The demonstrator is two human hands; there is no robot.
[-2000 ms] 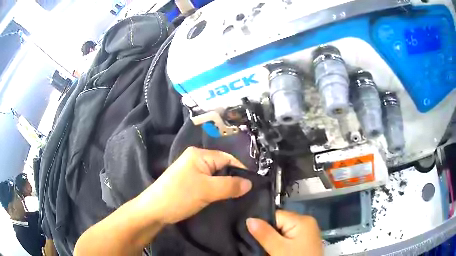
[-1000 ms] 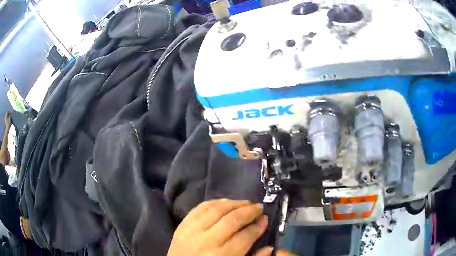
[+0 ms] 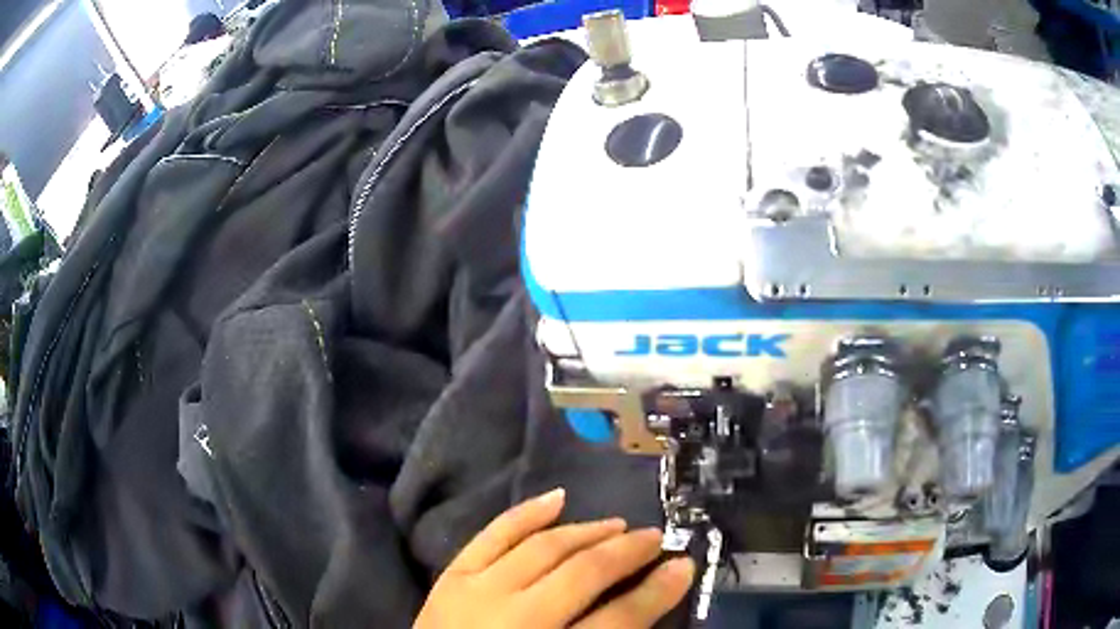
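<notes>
A dark grey jacket (image 3: 283, 406) lies heaped over the left and centre, with its cloth reaching the presser foot (image 3: 679, 537) of the white and blue JACK overlock machine (image 3: 639, 264). My left hand (image 3: 553, 578) lies on the cloth just left of the foot, palm down, fingers spread and pointing towards the needle area. The lower edge of the picture cuts it off. The cloth under its fingers and the seam edge are mostly hidden. My right hand is not in view.
Grey tension dials (image 3: 863, 418) stand on the machine's front, above an orange warning label (image 3: 870, 555). Black lint lies on the white table (image 3: 976, 605) at the lower right. A person's dark head (image 3: 204, 27) shows at the upper left.
The view has shifted, so the machine sits lower and further right. My left hand has gone from pinching the dark edge to lying flat by the foot. My right hand has left the picture.
</notes>
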